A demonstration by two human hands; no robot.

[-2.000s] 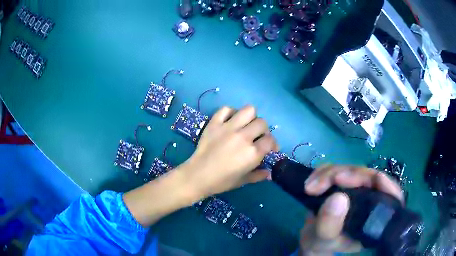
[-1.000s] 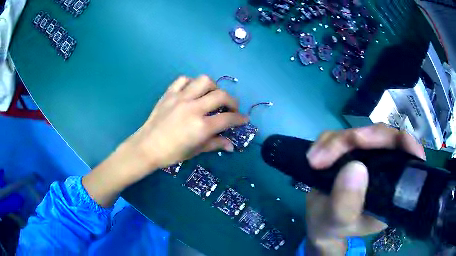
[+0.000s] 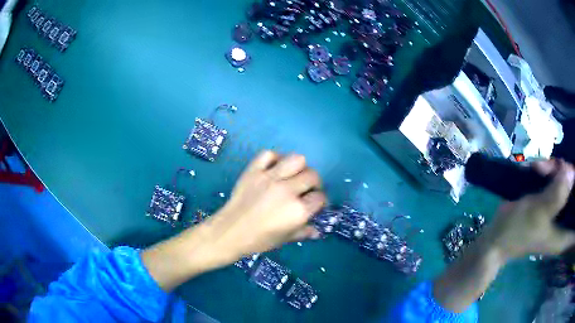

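Observation:
My left hand point(image 3: 274, 205) is bent over the left end of a slanting row of small circuit boards point(image 3: 372, 236); its fingertips are hidden or blurred, so a grip on a board cannot be told. My right hand point(image 3: 533, 211) holds the black electric screwdriver point(image 3: 507, 180), cut off at the right edge. The driver's front end is at the white-and-grey screw feeder point(image 3: 435, 148). Two square boards with thin leads lie apart at left, one higher point(image 3: 205, 139) and one lower point(image 3: 166, 204). More boards point(image 3: 270, 274) lie below my left wrist.
A dark pile of round holders with leads point(image 3: 372, 38) lies at the back. A single holder with a pale centre point(image 3: 238, 57) lies left of it. Board strips point(image 3: 41, 72) lie far left. A small heap of boards point(image 3: 463, 236) is below the feeder. White crumpled plastic point(image 3: 539, 126) is behind it.
My right hand has carried the screwdriver away from the boards to the feeder. My left hand has moved from a board near the mat's middle to the row. The view has shifted.

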